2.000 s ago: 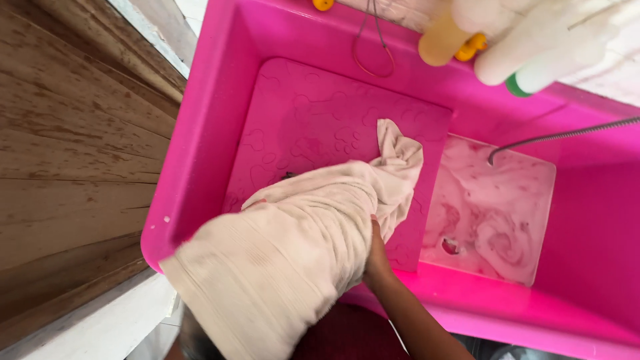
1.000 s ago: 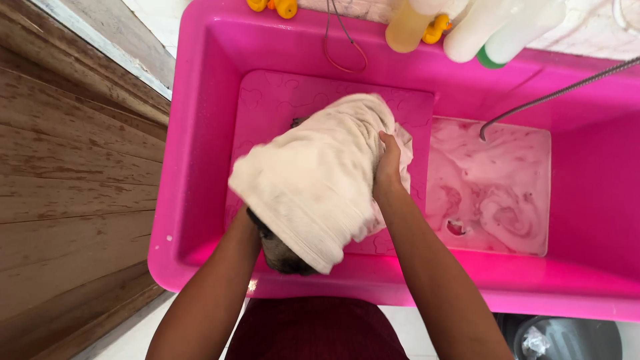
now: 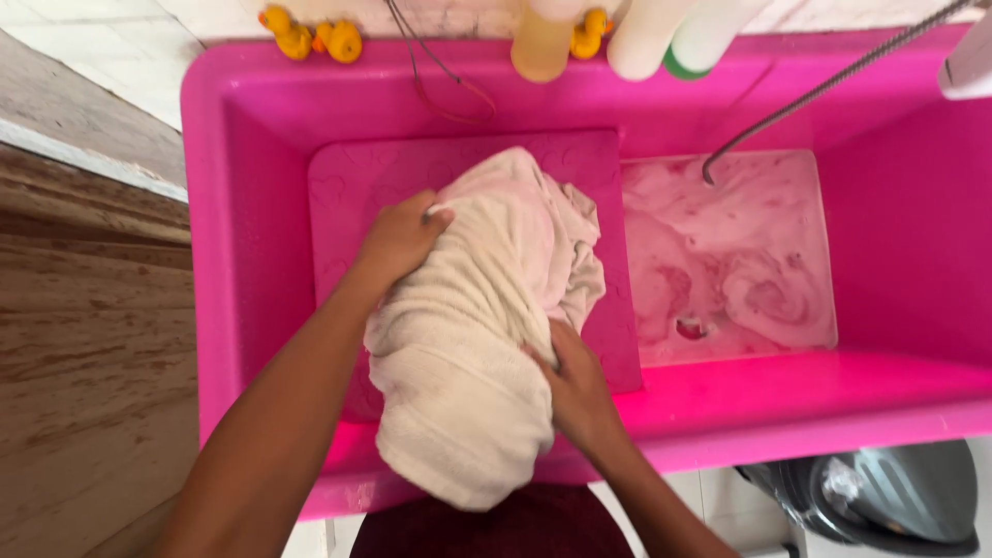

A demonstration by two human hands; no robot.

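A cream towel (image 3: 465, 341) is wrapped around a bulky form on the raised platform of a pink plastic tub (image 3: 418, 66); its near end hangs over the tub's front rim. What lies inside is hidden now. My left hand (image 3: 407, 236) grips the towel's upper left side, a fold between thumb and fingers. Against its right side rests my right hand (image 3: 577, 380), thumb on top and fingers partly under the cloth. The towel's bunched end (image 3: 581, 248) lies to the right on the platform (image 3: 349, 182).
Foamy water (image 3: 728, 263) fills the lower right basin, where a metal hose (image 3: 821, 93) hangs in. Yellow rubber ducks (image 3: 341, 40), a looped cord (image 3: 465, 116) and bottles (image 3: 542, 46) line the back rim. A wooden door (image 3: 93, 387) stands left, a black bin (image 3: 899, 496) at lower right.
The towel now covers the dark furry part that showed at its near end one second ago. My left hand has moved from below that end up to the towel's upper left side.
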